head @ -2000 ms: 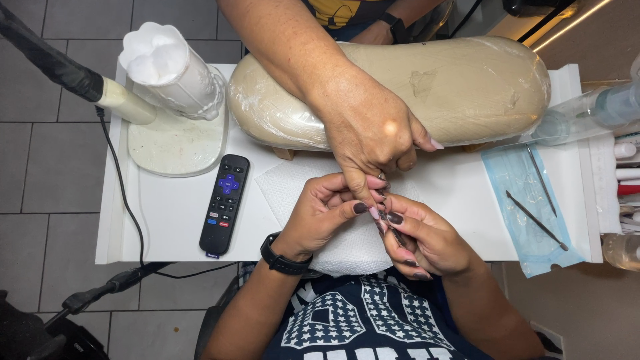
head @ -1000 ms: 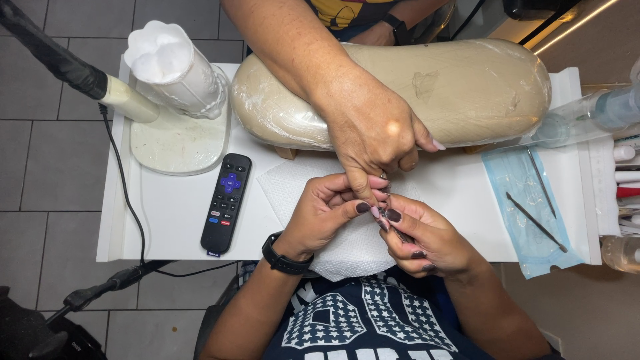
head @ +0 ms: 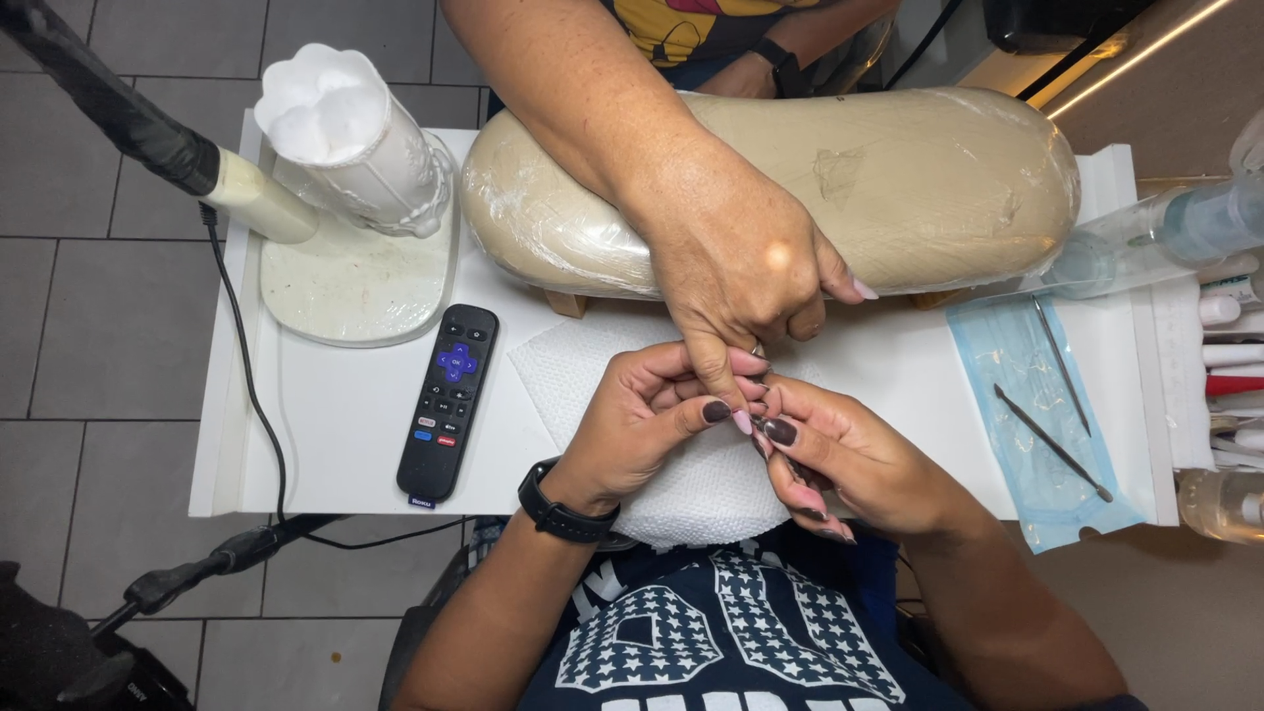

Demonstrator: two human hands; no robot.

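My left hand (head: 642, 420), with a black watch at the wrist, pinches a finger of another person's hand (head: 736, 247) between thumb and fingers. That hand reaches down over a plastic-wrapped beige armrest cushion (head: 770, 188). My right hand (head: 839, 449) is closed around a small metal nail tool (head: 758, 423), mostly hidden by my fingers, its tip at the held finger's pink nail. Both hands are over a white paper towel (head: 691, 494) on the white table (head: 336, 415).
A black remote (head: 448, 405) lies left, below a lamp base (head: 355, 286) and a white vase of cotton balls (head: 346, 138). Two metal tools (head: 1055, 444) rest on a blue pouch (head: 1017, 395) at right. Bottles and other items (head: 1234, 375) line the right edge.
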